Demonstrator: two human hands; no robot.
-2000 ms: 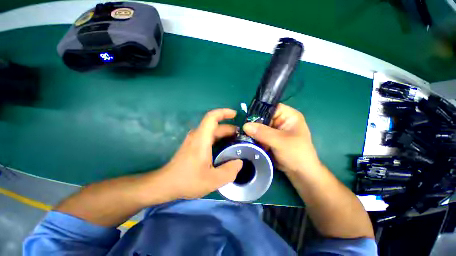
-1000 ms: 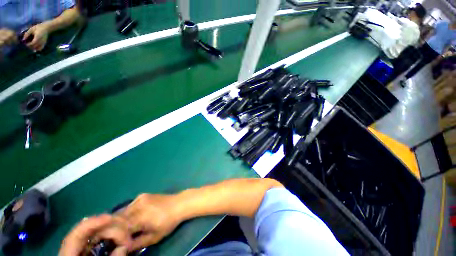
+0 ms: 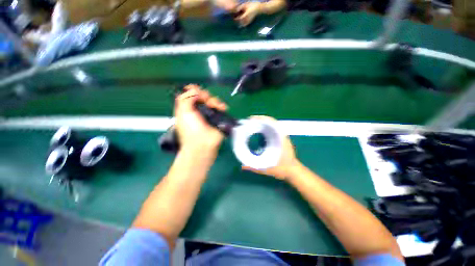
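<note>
A joined head and handle is held up in front of me over the bench's far edge. Its silver ring face with a dark centre hole (image 3: 256, 144) points at me, and the black handle (image 3: 214, 116) runs up and left from it. My left hand (image 3: 197, 120) is closed around the handle. My right hand (image 3: 278, 153) holds the head from behind and the right, its fingers partly hidden by the ring. The picture is blurred, so the joint and any wires cannot be made out.
Waiting heads (image 3: 94, 151) with hanging wires stand at left. A pile of black handles (image 3: 424, 179) lies on a white sheet (image 3: 381, 174) at right. A dark rounded object (image 3: 168, 140) is behind my left wrist. Heads (image 3: 263, 72) lie on the conveyor. Another person's hands (image 3: 249, 11) are beyond.
The view has swung back from the right-hand bin and pile. The joined piece is now raised toward the conveyor; my left hand has moved from the head to the handle, my right onto the head.
</note>
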